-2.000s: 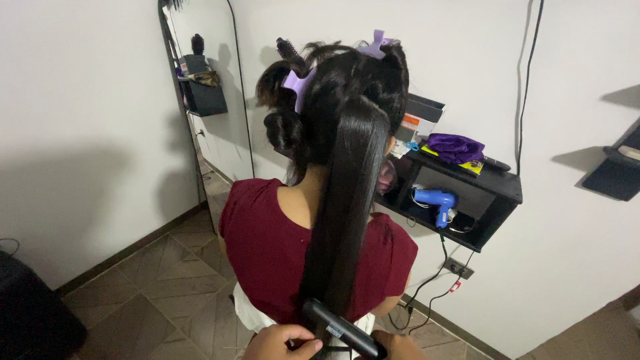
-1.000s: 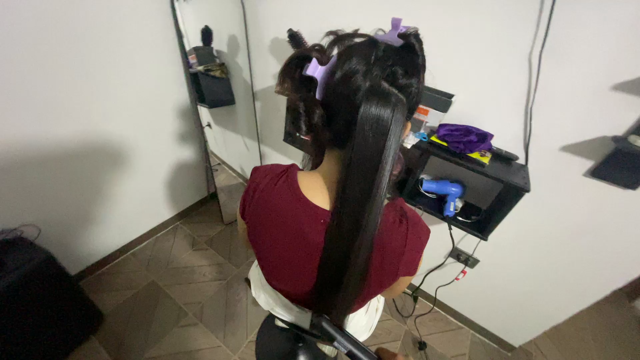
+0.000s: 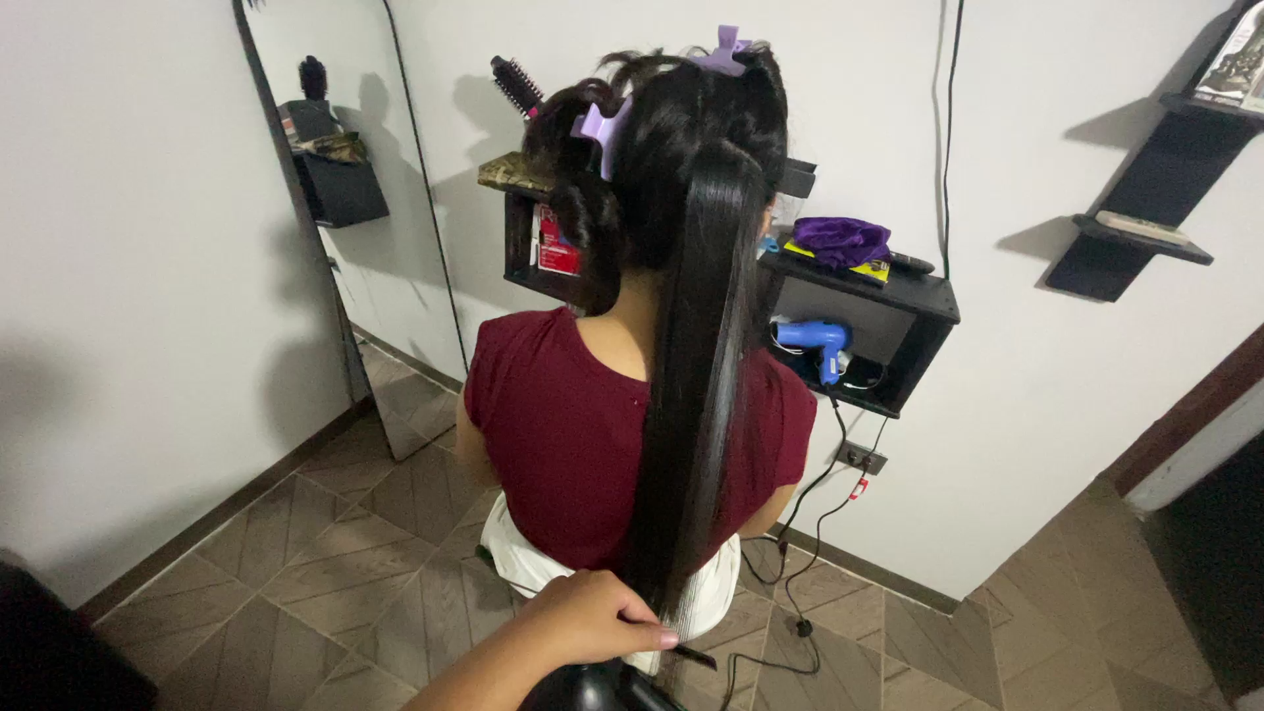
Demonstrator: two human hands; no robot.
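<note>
A seated person in a maroon top (image 3: pixel 563 425) has their back to me, with a long, smooth section of dark hair (image 3: pixel 706 365) hanging down it. Lilac clips (image 3: pixel 600 128) hold other hair up on the head. At the lower end of the section, my left hand (image 3: pixel 602 622) is closed on a thin dark tool (image 3: pixel 697 657), probably a comb, which touches the hair tips. Part of a black elongated tool (image 3: pixel 647 691), which looks like a hair straightener, shows at the bottom edge. My right hand is out of view.
A black wall shelf (image 3: pixel 928 296) holds a blue hair dryer (image 3: pixel 815 338) and a purple cloth (image 3: pixel 841 242). Cords (image 3: pixel 815 553) hang to the tiled floor. A tall mirror (image 3: pixel 395 296) leans at the left; a round brush (image 3: pixel 515 87) stands behind the head.
Two seconds ago both hands were at the black straightener around the lower hair. Now my left hand is at the hair tips with the thin dark tool, and my right hand has left view.
</note>
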